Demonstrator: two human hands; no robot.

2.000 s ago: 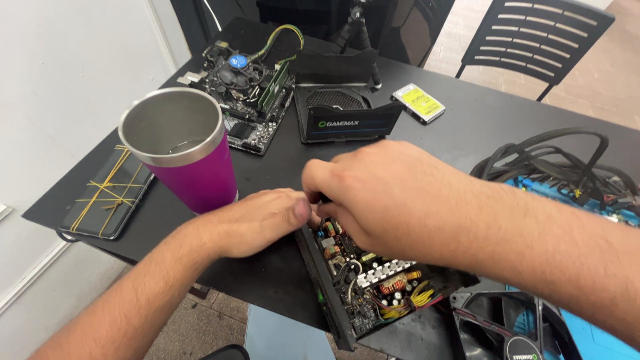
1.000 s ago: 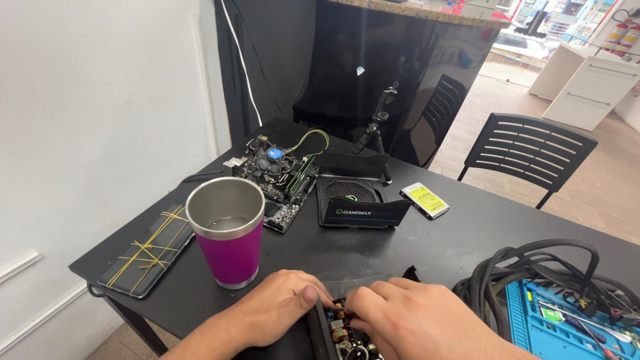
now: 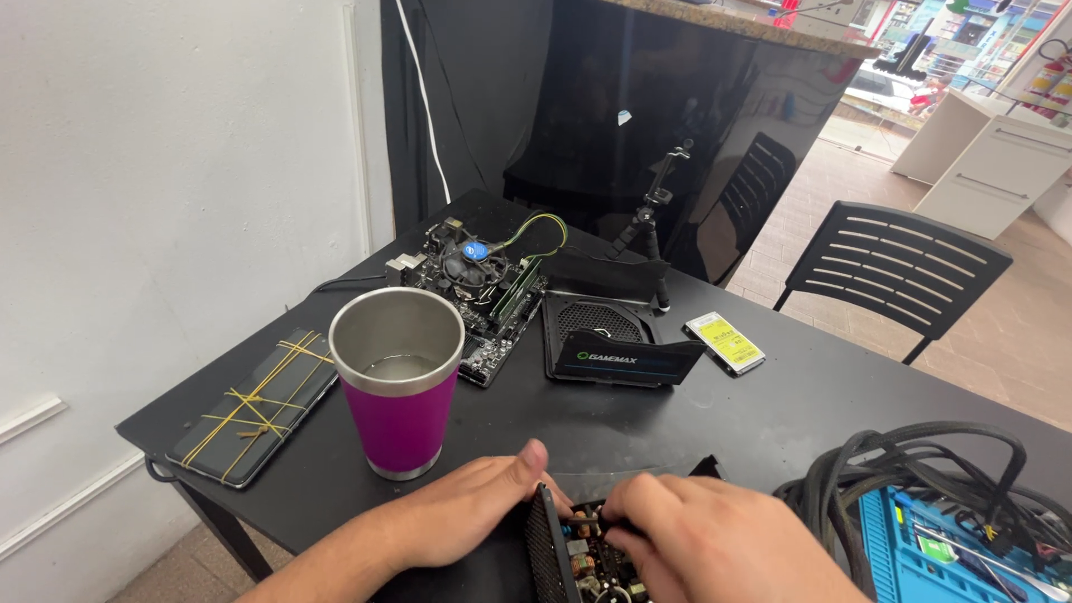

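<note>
An opened computer power supply [image 3: 586, 561], its circuit board and coils exposed, lies at the bottom edge, partly cut off by the frame. My left hand [image 3: 477, 511] rests at its left far corner, thumb raised, the fingertips hidden behind the perforated metal side. Over the far part of the board, my right hand [image 3: 695, 536] has its thumb and index finger bent down among the components; whether they pinch a part cannot be told. Beyond the hands stands the Gamemax power supply cover [image 3: 628, 360] with its fan grille.
A purple steel tumbler [image 3: 402, 419] with liquid stands close to my left hand. Behind are a motherboard with cooler [image 3: 481, 285], a small tripod [image 3: 649, 218] and a hard drive [image 3: 727, 343]. A phone bound with rubber bands [image 3: 260, 402] lies left; black cables [image 3: 837, 494] over a blue mat [image 3: 879, 536] right.
The view has tilted up, so the power supply and both hands sit lower in the frame. Both hands stay at the power supply's far end.
</note>
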